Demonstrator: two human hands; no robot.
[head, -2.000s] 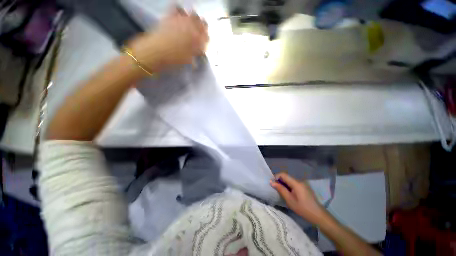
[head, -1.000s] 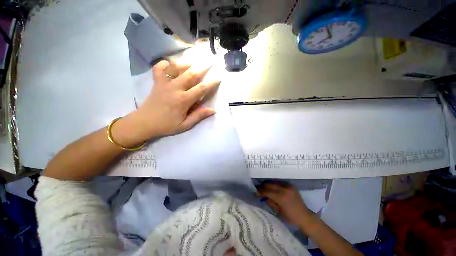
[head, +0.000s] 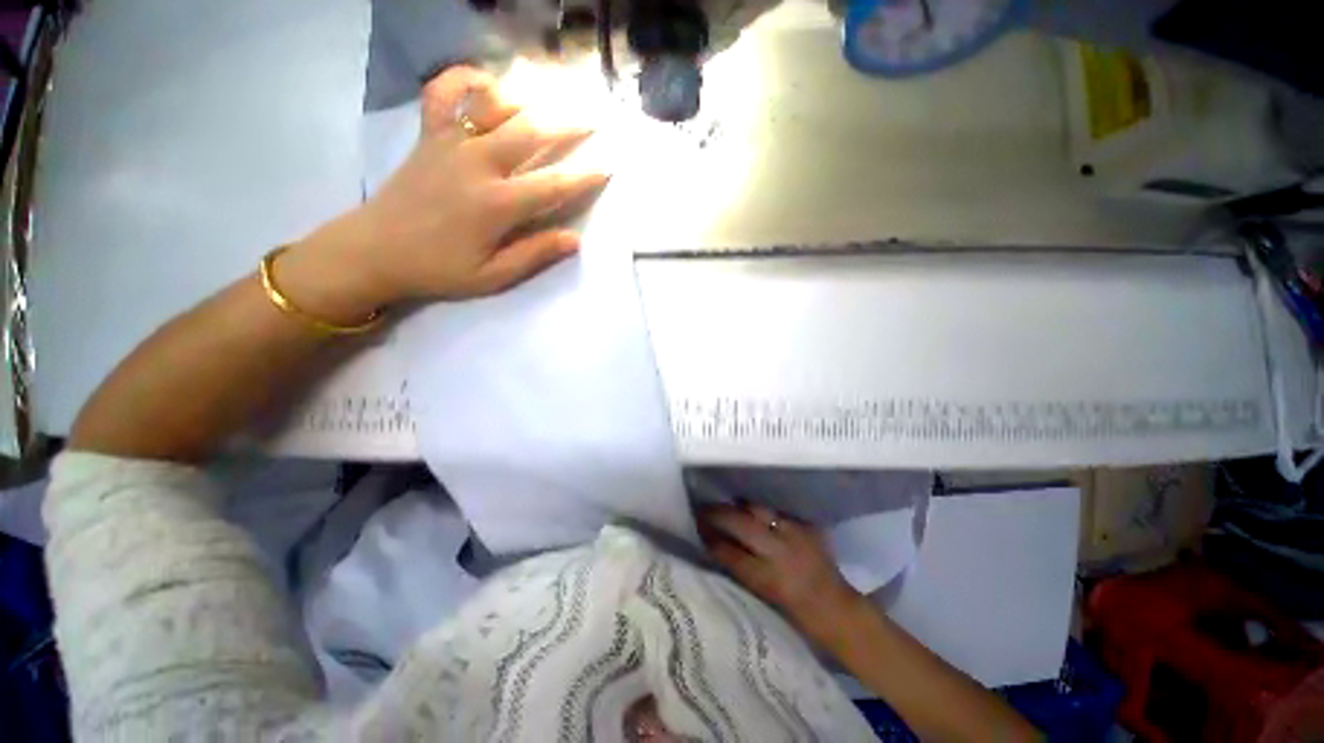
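Note:
A pale grey-white fabric piece (head: 545, 385) runs from under the lamp by the sewing machine's needle area, across the table's front edge, down to my lap. My left hand (head: 487, 203) lies flat on it beside the lit presser area, fingers spread and pointing right. My right hand (head: 770, 559) is below the table edge, its fingertips at the fabric's right edge; whether it grips the cloth is hard to see. A dark grey presser-side knob (head: 669, 84) hangs above the glare, which hides the needle and foot.
The white table (head: 944, 341) has a printed ruler along its front. A blue-rimmed clock-like dial (head: 929, 26) is at the top. A white tape loop (head: 1297, 421) hangs at the right edge. A red box (head: 1205, 639) stands lower right. More cloth (head: 392, 581) is heaped on my lap.
The view has steadied and shifted. My left hand has come down from its raised position onto the fabric, which now lies flatter. The blue stick earlier in my right hand no longer shows.

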